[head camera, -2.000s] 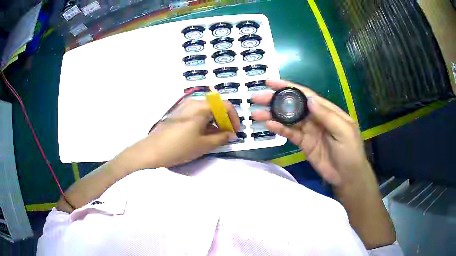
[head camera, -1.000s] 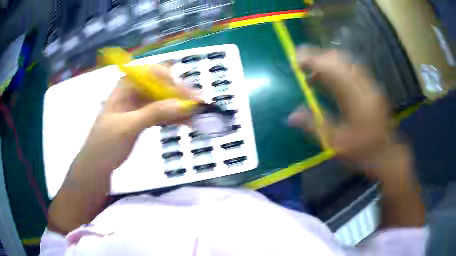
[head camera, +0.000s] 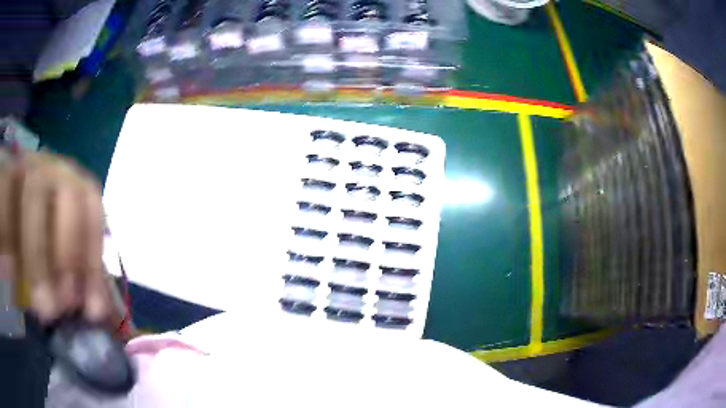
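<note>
My left hand (head camera: 52, 239) is at the far left, blurred and partly cut off by the picture's edge. Its fingers point down and hold a round black part (head camera: 91, 358) at the lower left, off the white tray. A small yellow patch, perhaps the probe, shows at the hand's lower edge. The white tray (head camera: 199, 183) lies before me. Its right side holds black parts (head camera: 356, 239) standing on edge in three columns of several rows. My right hand is out of the picture; only a pale sleeve shows at the lower right.
Clear boxes with black parts and white labels (head camera: 314, 33) stand at the back. A tall clear stack (head camera: 629, 207) and tan card (head camera: 673, 88) are at the right. Yellow and red tape (head camera: 535, 231) marks the green mat. Papers (head camera: 76, 36) are back left; a red wire is by the tray's left side.
My left hand has moved from over the tray to the far left with the black part. My right hand has left the view. The view has shifted, and the parts in the tray are uncovered.
</note>
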